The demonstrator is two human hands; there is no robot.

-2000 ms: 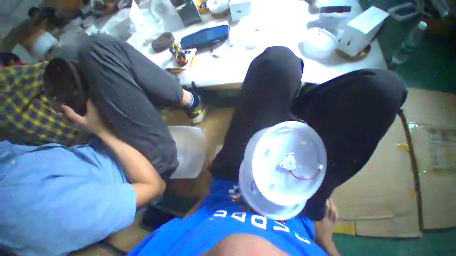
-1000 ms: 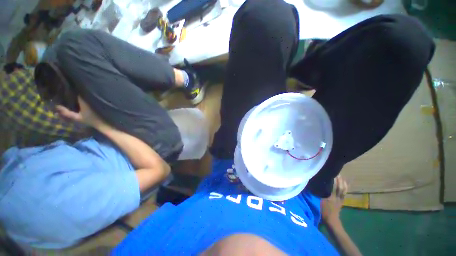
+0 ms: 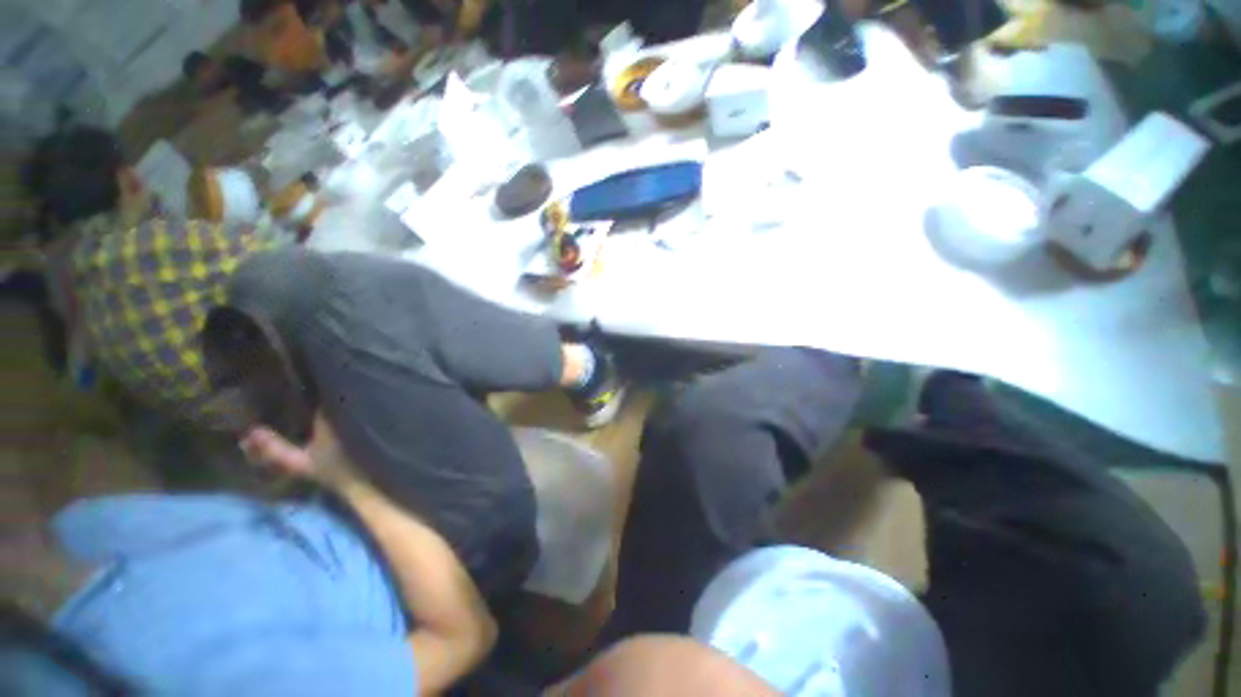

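A round white plastic shell [image 3: 823, 620] lies at my lap, low in the view, cut off by the bottom edge. Its inner face is blurred, with a small pale shape near its middle. A blurred skin-coloured shape overlaps its left side, and I cannot tell what part it is. Neither my left hand nor my right hand shows clearly in the view.
A low white table [image 3: 871, 293] holds a white round part [image 3: 983, 218], a white box [image 3: 1127, 191], a dark blue case [image 3: 636, 191] and a small wired part. On the left, a person in a light blue shirt [image 3: 245, 599] holds a dark round part [image 3: 256, 370].
The view has tilted up, so the table shows more and the shell sits lower, cut by the bottom edge. The hand seen earlier at the right of my lap is out of view.
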